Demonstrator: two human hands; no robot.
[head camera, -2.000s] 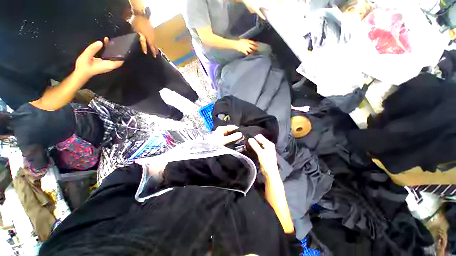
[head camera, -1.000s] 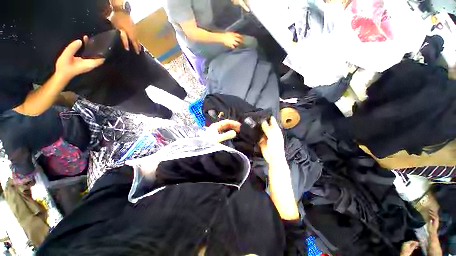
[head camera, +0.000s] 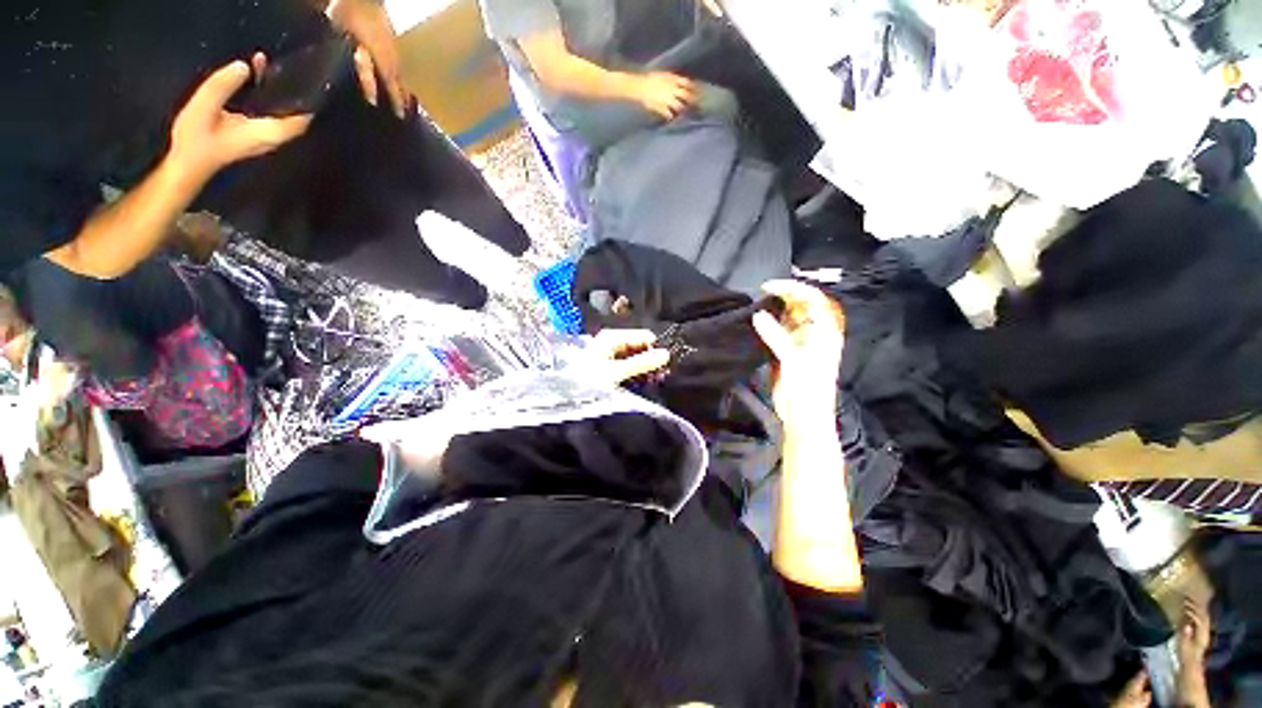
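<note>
A black garment piece (head camera: 713, 346) is stretched between my two hands just beyond the bag. My left hand (head camera: 630, 356) holds its near left part, with fingertips on the cloth; the wrist is hidden behind the bag. My right hand (head camera: 806, 332) pinches its upper right edge between thumb and fingers. A clear plastic bag (head camera: 540, 404) with a pale rim lies open against my body, with black cloth (head camera: 568, 463) inside. Whether a small part sits in my fingertips I cannot tell.
A person at upper left holds a dark phone (head camera: 298, 80). Another seated person has grey cloth (head camera: 685, 194) on the lap. A blue crate (head camera: 559, 296) stands beyond the garment. Dark cloth heaps (head camera: 955, 484) lie right. A white table (head camera: 886, 152) holds a bag with red contents (head camera: 1063, 83).
My right hand has moved right and up, pulling the black garment piece out wider. The tan round roll seen before is now hidden behind my right hand. The view has shifted slightly.
</note>
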